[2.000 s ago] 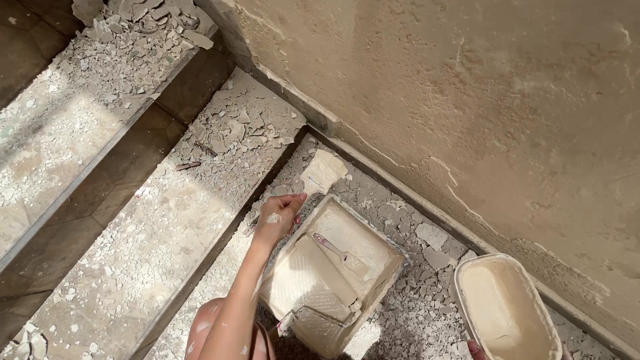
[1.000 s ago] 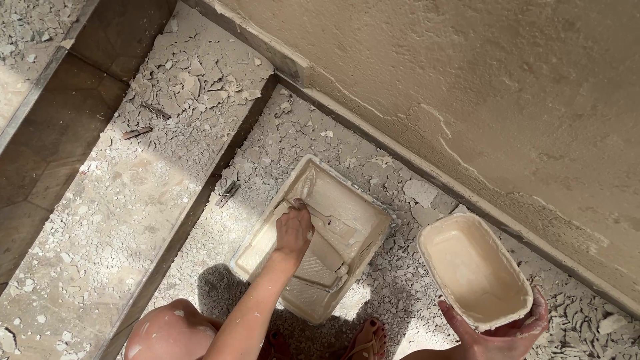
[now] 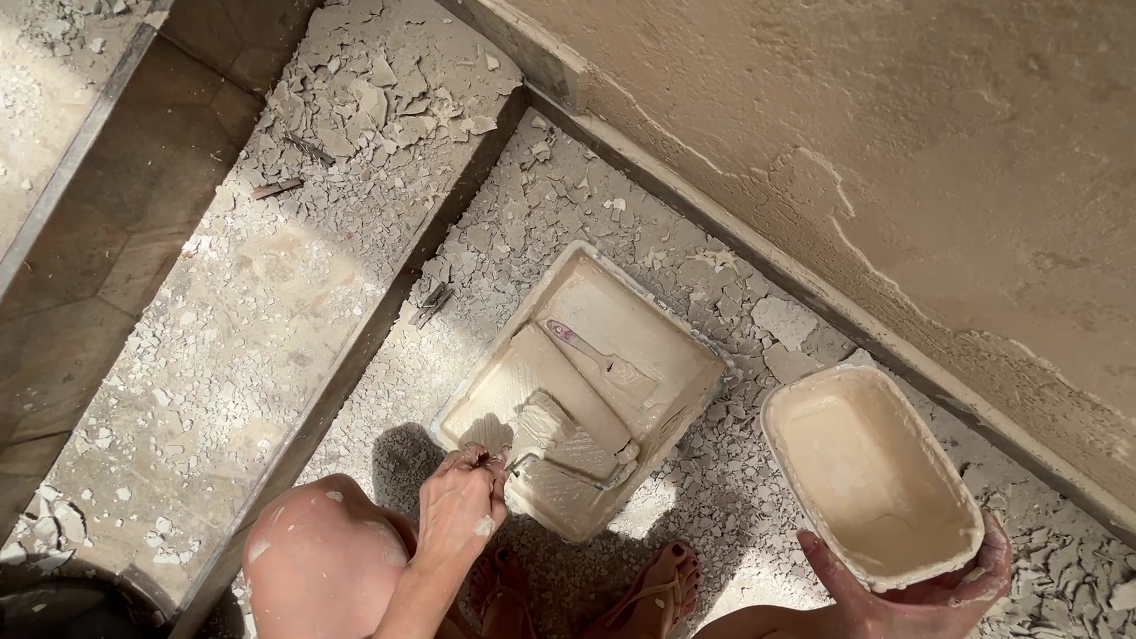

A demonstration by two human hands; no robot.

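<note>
Pinched fingers of my left hand [image 3: 463, 493] are at the near-left edge of a paint tray [image 3: 710, 368], on the handle of a flat tool [image 3: 543, 419] thickly coated in cream paint, perhaps a brush; the hand hides most of its handle. Beneath it in the tray lies a paint-covered roller [image 3: 572, 382] with a wire frame. A small brush-like tool [image 3: 581, 342] with a purple-marked handle lies beyond the roller. My right hand [image 3: 932, 586] grips the near end of a plastic tub [image 3: 861, 470] holding cream paint, right of the tray and apart from it.
Paint flakes [image 3: 382, 102] litter the steps and floor. A stair edge [image 3: 355, 355] runs diagonally left of the tray, and a peeling wall [image 3: 887, 177] with a skirting ledge [image 3: 799, 284] rises at the right. Dark fragments [image 3: 432, 304] lie near the step. My knee and feet are close to the tray.
My left hand was beyond the tray's far-left corner, then over its middle, and is now at its near-left edge. The right hand still holds the tub, now seen lower in view.
</note>
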